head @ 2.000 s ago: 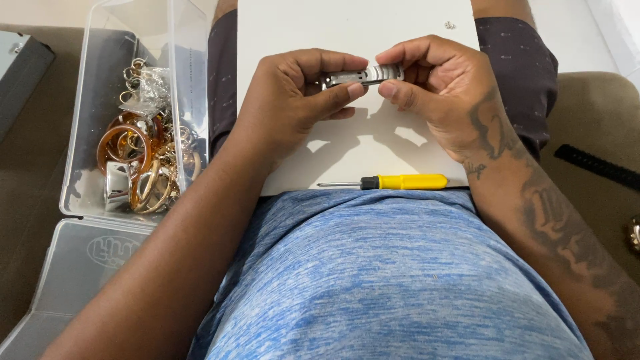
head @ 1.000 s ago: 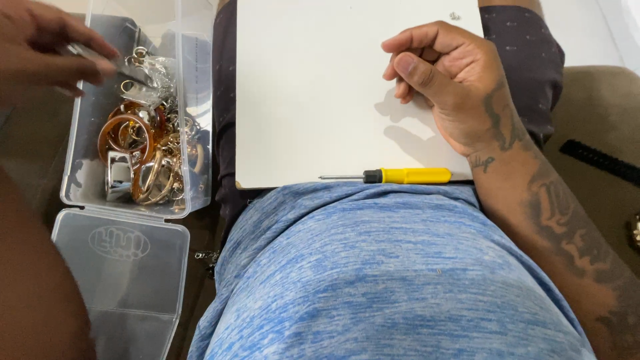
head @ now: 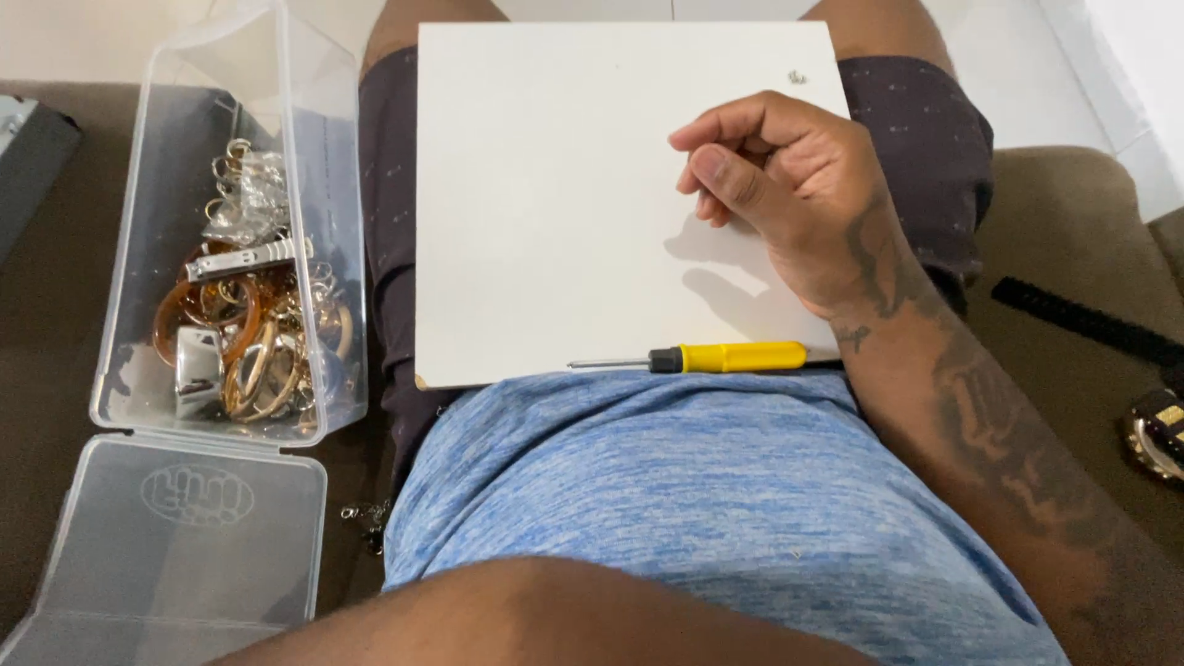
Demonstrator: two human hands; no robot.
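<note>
My right hand point(head: 777, 171) hovers over the right side of a white board point(head: 555, 203) on my lap, fingers loosely curled and apart, nothing in them. My left hand is out of view; only its arm crosses the bottom edge. A yellow-handled screwdriver point(head: 740, 357) lies along the board's near edge, tip to the left. A few tiny metal pieces point(head: 797, 78) rest near the board's far right corner. In the clear plastic box point(head: 120, 370), a metal nail clipper-like piece point(head: 248, 260) lies across amber bangles point(head: 166, 319), gold bangles point(head: 250, 370) and a silver cuff point(head: 198, 365).
The box's open lid point(head: 194, 564) lies toward me. Small chain jewellery point(head: 370, 518) sits beside my left hip. A black strap point(head: 1082, 319) and a watch point(head: 1156, 435) are on the brown seat at right. A grey box point(head: 32, 166) stands at far left.
The metal piece was between both hands, then in my left hand over the box, and now lies in the box. My left hand has left the view. My right hand stays over the board.
</note>
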